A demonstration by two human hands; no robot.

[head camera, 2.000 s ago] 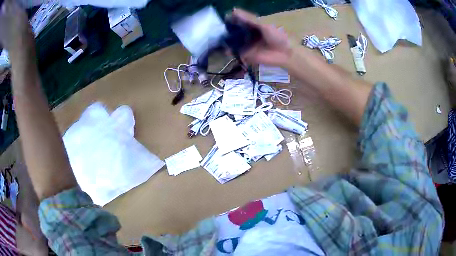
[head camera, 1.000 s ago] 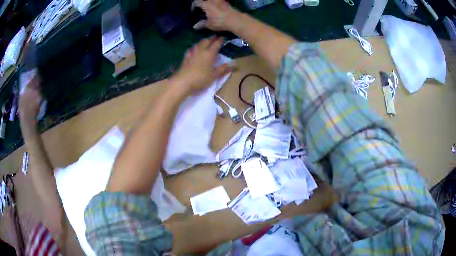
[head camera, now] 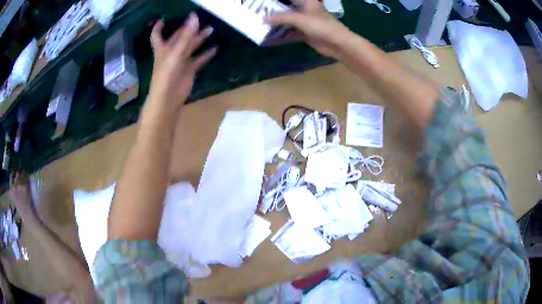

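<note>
A white box with black print (head camera: 240, 16) is at the top edge, partly cut off, in my right hand (head camera: 309, 24). My left hand (head camera: 181, 53) is raised over the green surface to the left of the box, fingers spread, empty. A limp white sheet or bag (head camera: 229, 184) lies on the brown bench below my hands, beside a pile of folded leaflets (head camera: 339, 208). White cable bundles (head camera: 280, 190) lie among the leaflets, and a dark cable loop (head camera: 295, 111) lies at the pile's top. One leaflet (head camera: 365, 124) lies apart at the pile's upper right.
The dark green surface (head camera: 238, 68) holds a white box (head camera: 119, 65) and another box (head camera: 64, 95) at left. A box (head camera: 432, 22) stands at upper right, near a white cable (head camera: 423, 50) and a white sheet (head camera: 490, 65). Another person's arm (head camera: 44, 231) is at far left.
My right hand has taken hold of the printed box. My left hand has let go of the white sheet and lifted to the upper left. The sheet lies further down the bench.
</note>
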